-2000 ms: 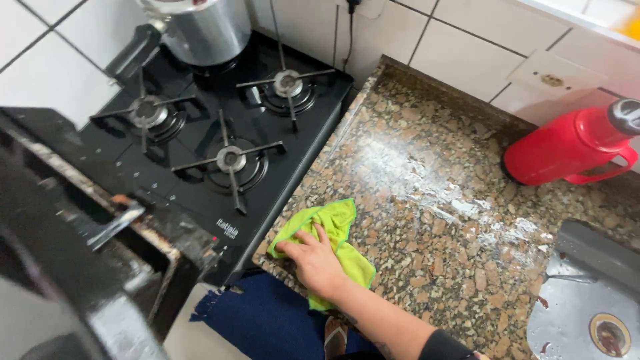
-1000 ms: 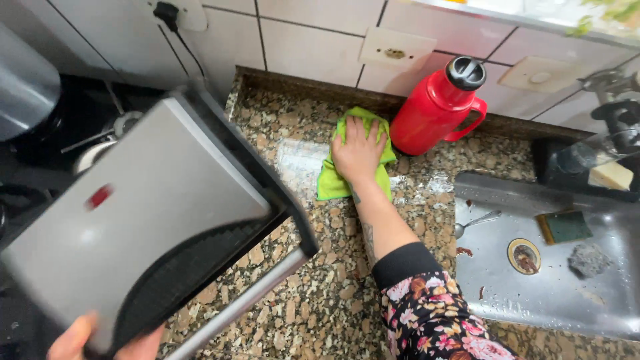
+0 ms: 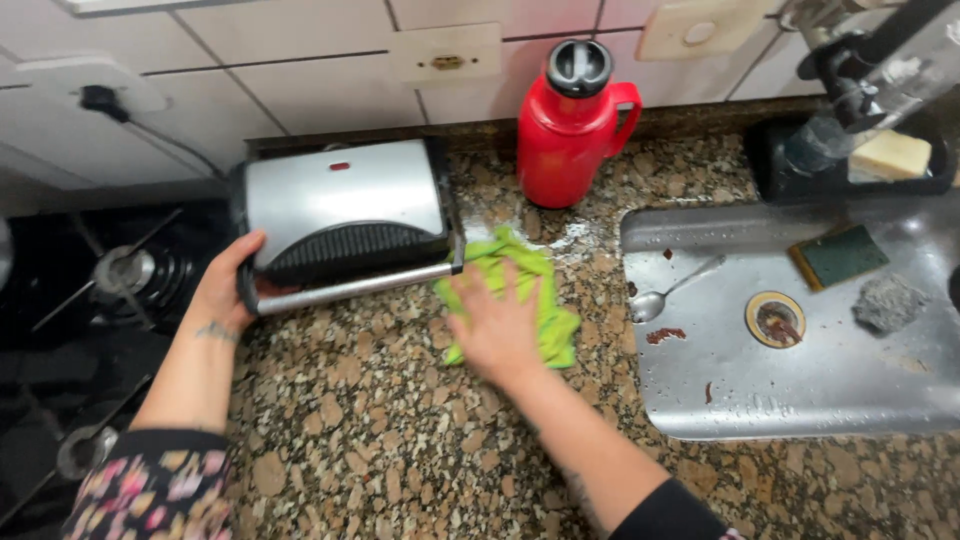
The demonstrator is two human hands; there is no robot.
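A silver and black electric grill press (image 3: 345, 202) lies at the back left of the granite countertop (image 3: 352, 420), against the tiled wall. My left hand (image 3: 229, 281) grips its left side, near the end of the metal handle. Spread flat, my right hand (image 3: 499, 319) presses on a crumpled lime-green cloth (image 3: 555, 330) just right of the grill. White wet streaks show on the granite behind the cloth. Behind it stands a red thermos jug (image 3: 562, 142) with a black lid, upright and apart from both hands.
On the left is a black gas stove (image 3: 60, 330). To the right, the steel sink (image 3: 712, 405) holds a spoon (image 3: 675, 289), a sponge (image 3: 840, 256), steel wool (image 3: 890, 302) and food scraps. A black holder (image 3: 772, 165) with soap (image 3: 890, 155) sits behind it. A plug (image 3: 103, 101) is in the wall.
The grill press, tilted in the air over the counter's left side a second ago, now rests by the wall. My right hand and the cloth have moved from beside the thermos toward the counter's front.
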